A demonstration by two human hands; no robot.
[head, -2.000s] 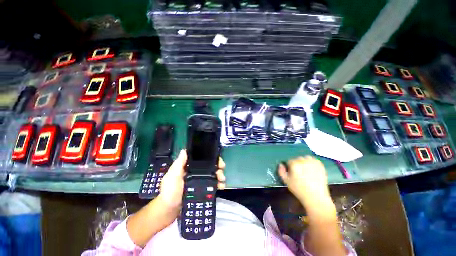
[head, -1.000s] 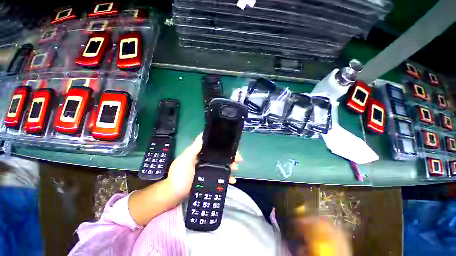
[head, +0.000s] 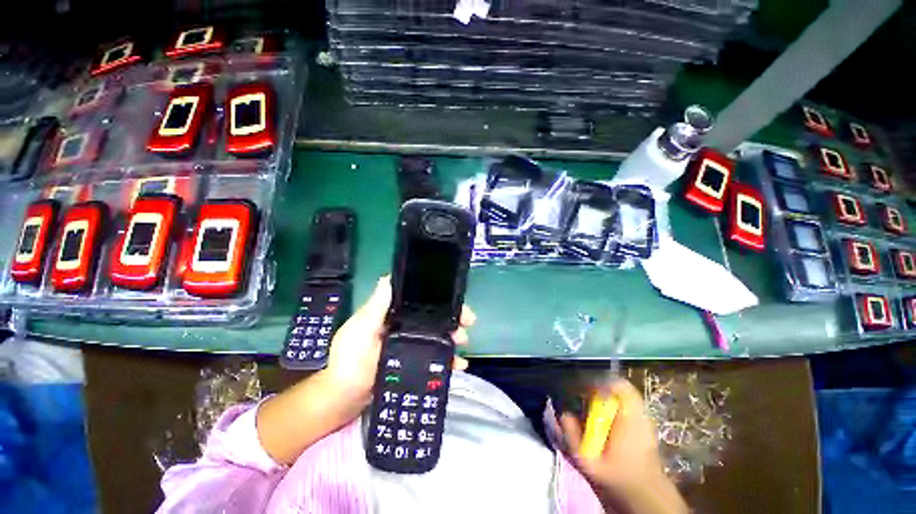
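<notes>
My left hand (head: 360, 341) holds an open black flip phone (head: 410, 376) upright above my lap, its keypad and screen facing me. My right hand (head: 615, 442) is at the lower right, slightly blurred, closed around a yellow-orange tool handle (head: 600, 426). The tool's thin shaft points up and is faint; it is apart from the phone. A second open flip phone (head: 318, 321) lies on the green bench left of my left hand. A small clear tray of display windows (head: 562, 216) sits on the bench behind the held phone.
A large clear tray (head: 263, 291) holds red phones at left. Two red phones (head: 747, 215), a whitish bottle (head: 648, 161), a white wipe (head: 698, 281) and a magenta tool (head: 716, 329) lie at right, beside more trays. Stacked trays (head: 522, 60) stand behind. Scraps (head: 693, 422) lie below the bench.
My right hand has left the bench and moved down, and now holds the yellow-orange tool. The camera view has shifted. My left hand still holds the open phone.
</notes>
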